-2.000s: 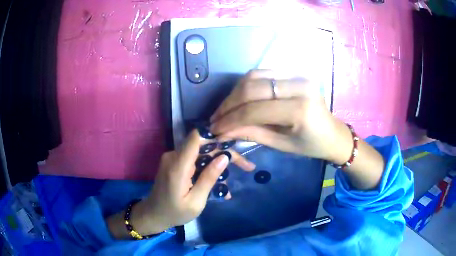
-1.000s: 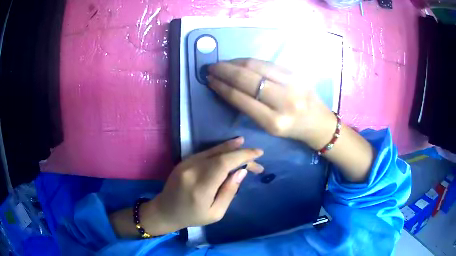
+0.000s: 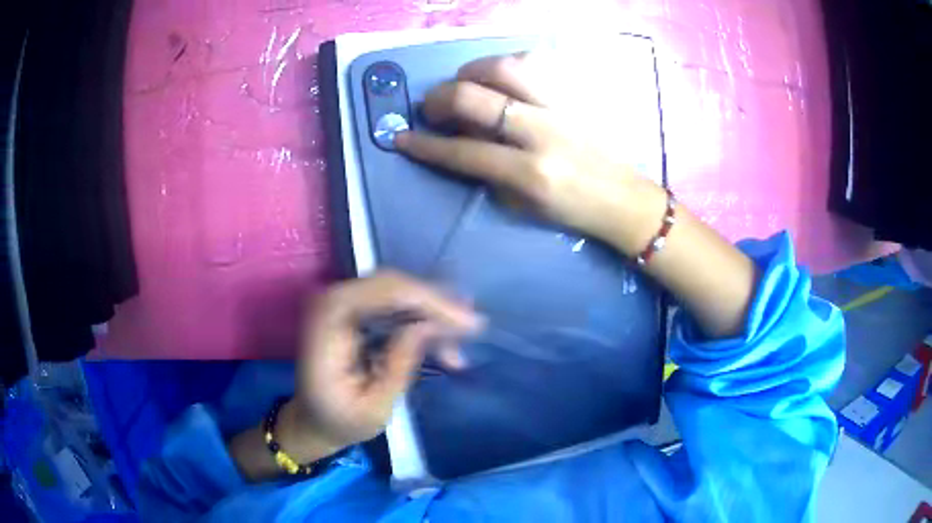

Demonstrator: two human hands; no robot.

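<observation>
A grey tablet back cover (image 3: pixel 511 306) lies flat on a white sheet (image 3: pixel 354 204) in front of me, with creased clear film over its lower part. Its dark camera bump (image 3: pixel 388 102) is at the far left corner. A shiny disc (image 3: pixel 384 81) sits in the far seat and a bright, glaring disc (image 3: pixel 390 127) in the near seat. My right hand (image 3: pixel 511 138) has its index fingertip at the near disc's edge, the other fingers curled; I see nothing held. My left hand (image 3: pixel 373 347) is blurred and curled over dark lens discs above the cover's near left edge; their number is hidden.
Shiny pink matting (image 3: pixel 225 184) surrounds the cover. A black rigid edge (image 3: pixel 329 153) runs along the white sheet's left side. Tall dark stacks (image 3: pixel 66 184) stand at the far left and also at the right (image 3: pixel 884 133). Blue boxes (image 3: pixel 869 409) are on the floor at lower right.
The far seat, plain bright before, now shows a dark glossy disc. My right hand went from my left hand's discs to the bump. The loose disc on the cover is out of sight.
</observation>
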